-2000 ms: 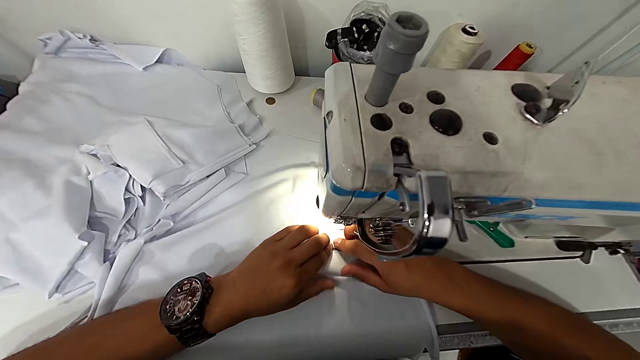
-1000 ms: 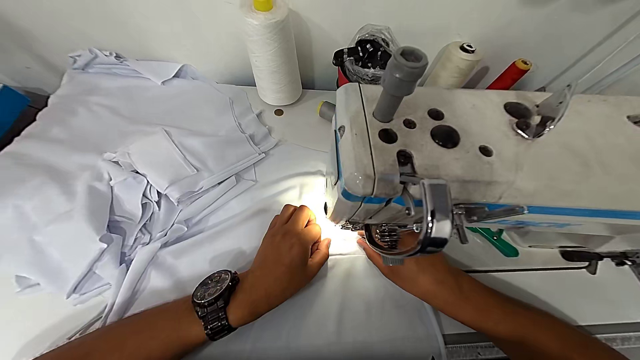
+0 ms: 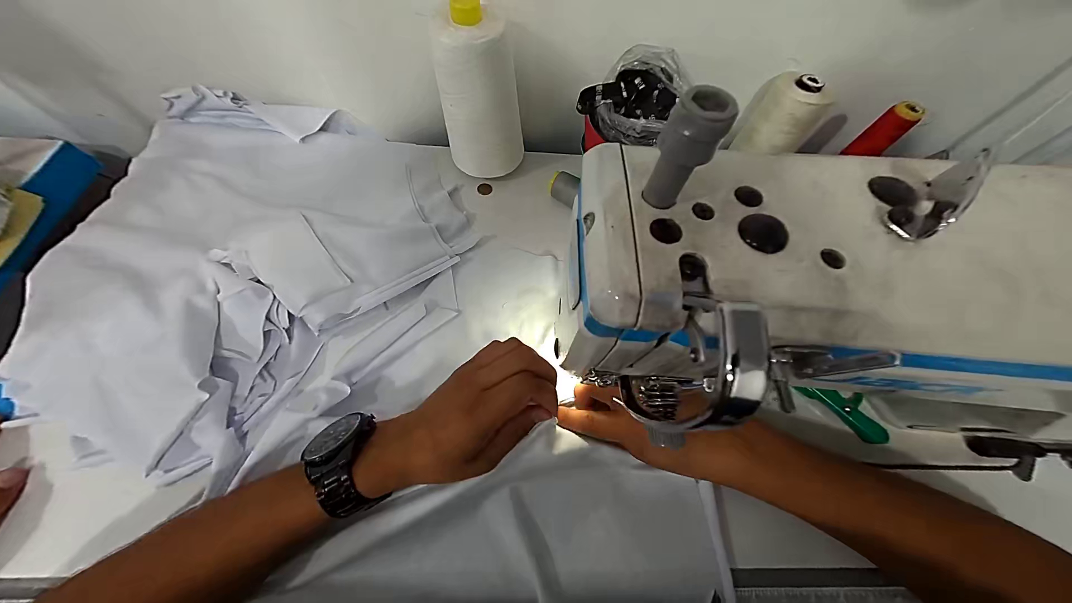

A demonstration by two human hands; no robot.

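Observation:
White fabric (image 3: 502, 511) lies over the front of the table beneath the head of a sewing machine (image 3: 804, 276). My left hand (image 3: 477, 410), with a dark wristwatch (image 3: 337, 465) on the wrist, pinches the fabric's edge just left of the lit needle area. Partly hidden behind the machine's metal thread parts, my right hand (image 3: 628, 423) has its fingers at the same edge beside the needle area; its grip is unclear. A heap of white fabric pieces (image 3: 209, 251) lies to the left.
A large white thread cone (image 3: 477, 92) stands behind the fabric. Beyond the machine are a cream thread cone (image 3: 779, 113), a red thread spool (image 3: 883, 128) and a plastic-wrapped bundle (image 3: 641, 92). Green thread snips (image 3: 846, 414) lie under the machine arm. Another person's fingers (image 3: 10, 486) show at the left edge.
My left hand has drawn the fabric edge up into a pinch near the needle area. Another person's fingers have appeared at the left edge. The view has shifted left.

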